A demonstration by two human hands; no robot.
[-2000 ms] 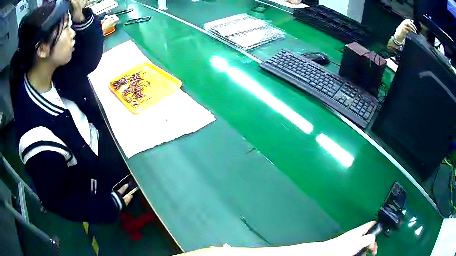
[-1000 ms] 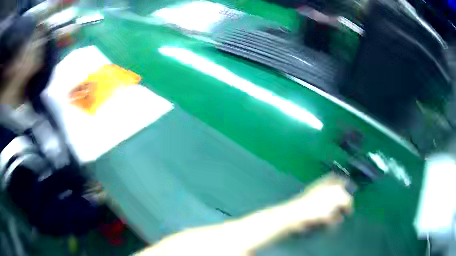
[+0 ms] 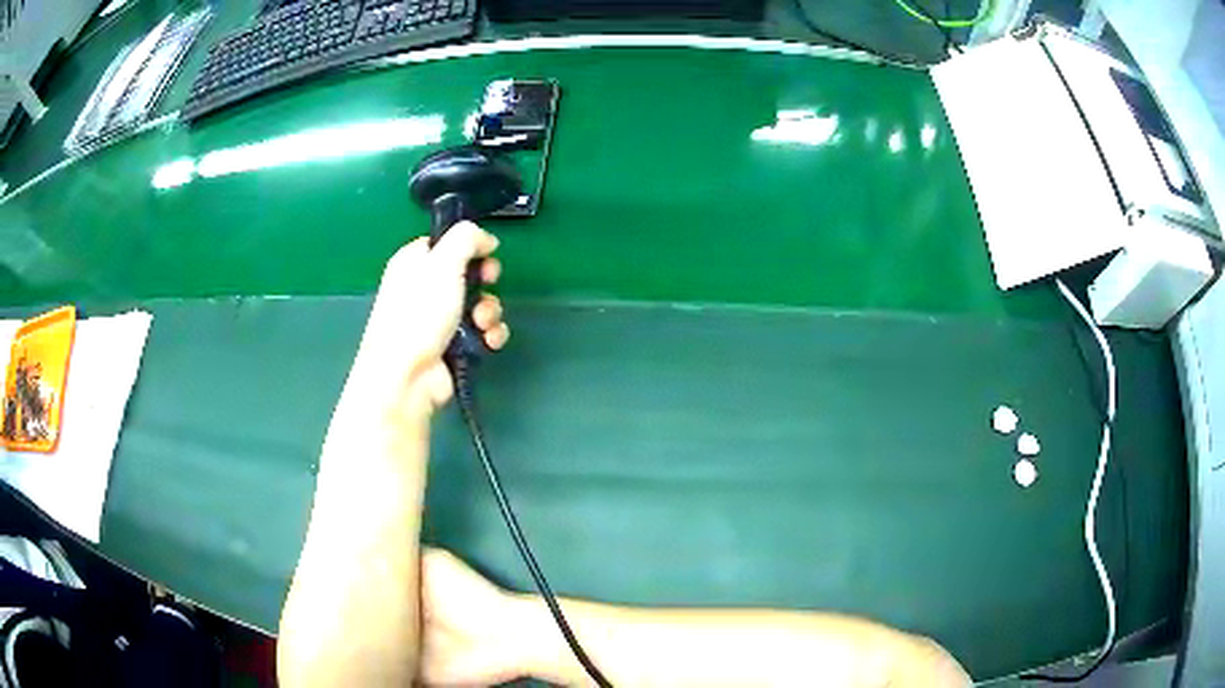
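Note:
My left hand [image 3: 464, 303] is closed around the grip of a black handheld scanner [image 3: 464, 175]. The scanner's rounded head is over the lower left part of a part-built phone [image 3: 521, 108] on the glossy green strip and hides some of it. I cannot tell if they touch. A black cord [image 3: 504, 497] runs from the grip down to the bottom edge. My right hand [image 3: 457, 625] is low in the picture, against my left forearm, which hides its fingers.
Three white dots [image 3: 1026, 445] lie on the mat at right. A white sheet [image 3: 1028, 161], white box [image 3: 1153, 278] and white cable [image 3: 1104, 444] are at the right edge. A keyboard [image 3: 329, 47] is far left. An orange tray [image 3: 57, 383] sits on white paper at the left edge.
The view has swung right, so the keyboard and orange tray now sit further left and the neighbouring worker is mostly out of view. My right forearm and the three white dots have come into view.

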